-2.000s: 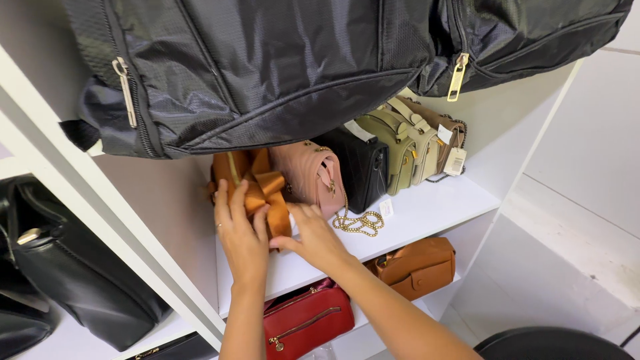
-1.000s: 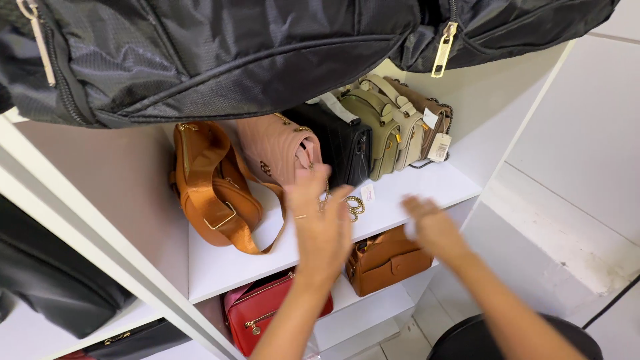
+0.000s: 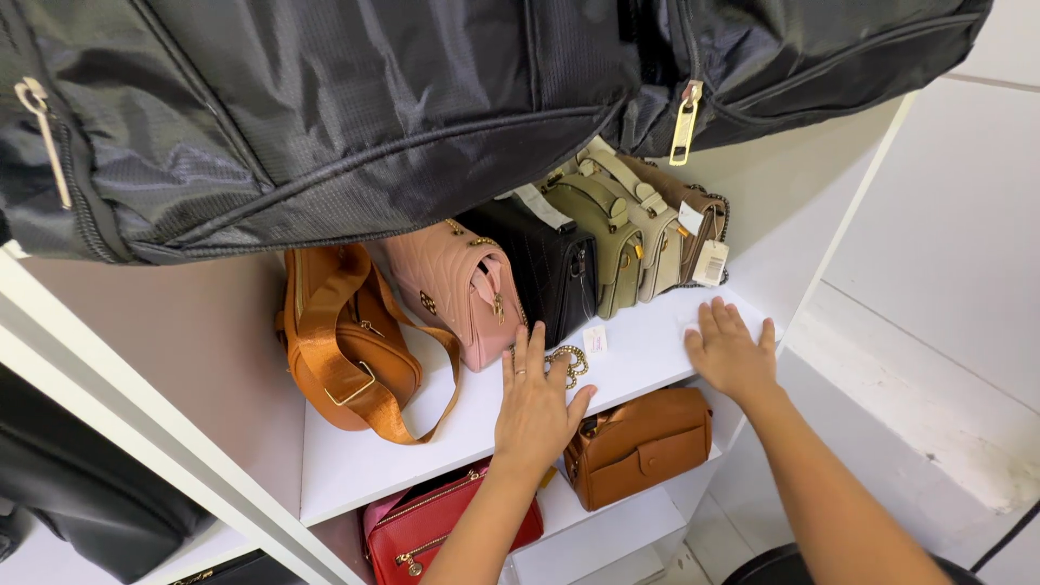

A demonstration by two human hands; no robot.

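My left hand [image 3: 536, 410], a ring on one finger, has its fingers spread at the gold chain [image 3: 575, 364] in front of the pink quilted handbag [image 3: 451, 284]; it grips nothing. My right hand [image 3: 731, 349] lies palm down, fingers apart, near the right end of the white shelf [image 3: 650, 345]. Left of the pink bag sits an orange-brown bag [image 3: 349, 349] with a wide strap looped over the shelf. To its right stand a black bag [image 3: 536, 260], an olive bag [image 3: 605, 244], a beige bag [image 3: 658, 236] and a brown bag [image 3: 703, 215] with a tag.
Large black fabric bags [image 3: 366, 106] with zippers hang over the upper view. On the level below are a red bag [image 3: 447, 528] and a brown leather bag [image 3: 642, 447]. A shelf divider [image 3: 122, 414] and a dark bag [image 3: 81, 487] are at left. A black round object [image 3: 780, 569] is at bottom right.
My hands have left the orange-brown bag, which they touched two seconds ago. My right hand has come down onto the shelf's right part, and my left hand is now by the gold chain.
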